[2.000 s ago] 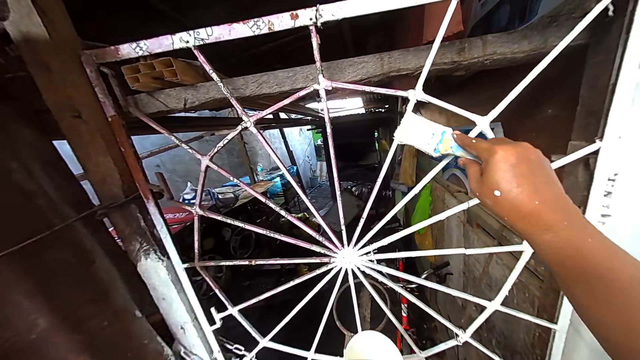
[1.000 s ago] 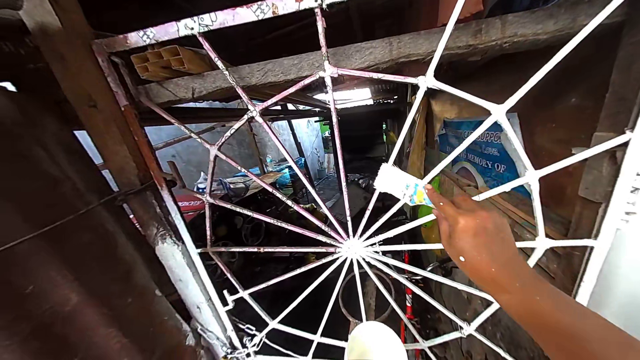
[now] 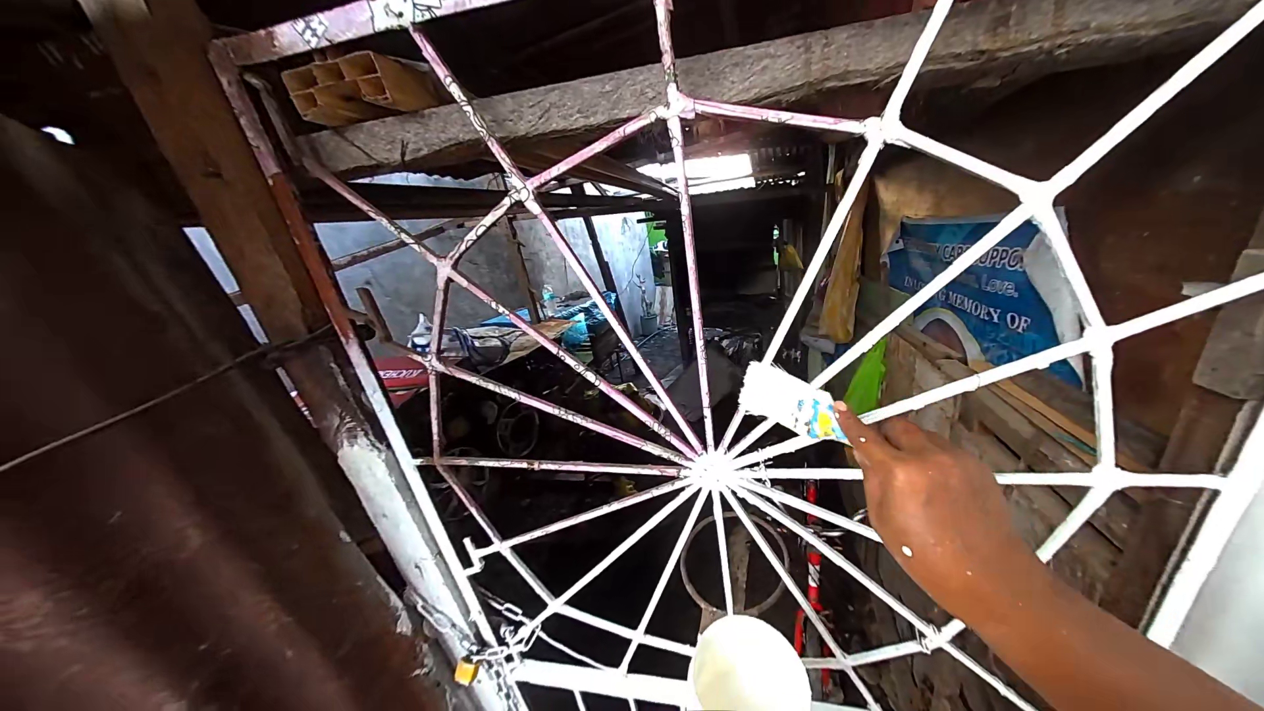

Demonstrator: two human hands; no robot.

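Observation:
My right hand (image 3: 928, 484) grips a flat paintbrush (image 3: 790, 403), its bristles loaded with white paint and laid against a spoke just above the hub (image 3: 711, 471) of a web-shaped metal grille (image 3: 1037, 193). White spots dot the back of the hand. Bars on the right and below are white; several at the upper left show pinkish, patterned old paint. At the bottom centre is a round container of white paint (image 3: 749, 667), in front of the grille; what holds it is out of frame. My left hand is not visible.
Left of the grille stand a wooden post (image 3: 197, 148) and rusty corrugated metal sheet (image 3: 148, 474). A chain (image 3: 494, 647) with a brass padlock (image 3: 466, 671) hangs at the lower left. Behind the bars are a wooden beam (image 3: 553, 109), planks and a blue banner (image 3: 987, 286) with writing.
My right hand has brought the brush down along the spoke, from near its upper joint to close above the hub. The brush has stayed in my grip.

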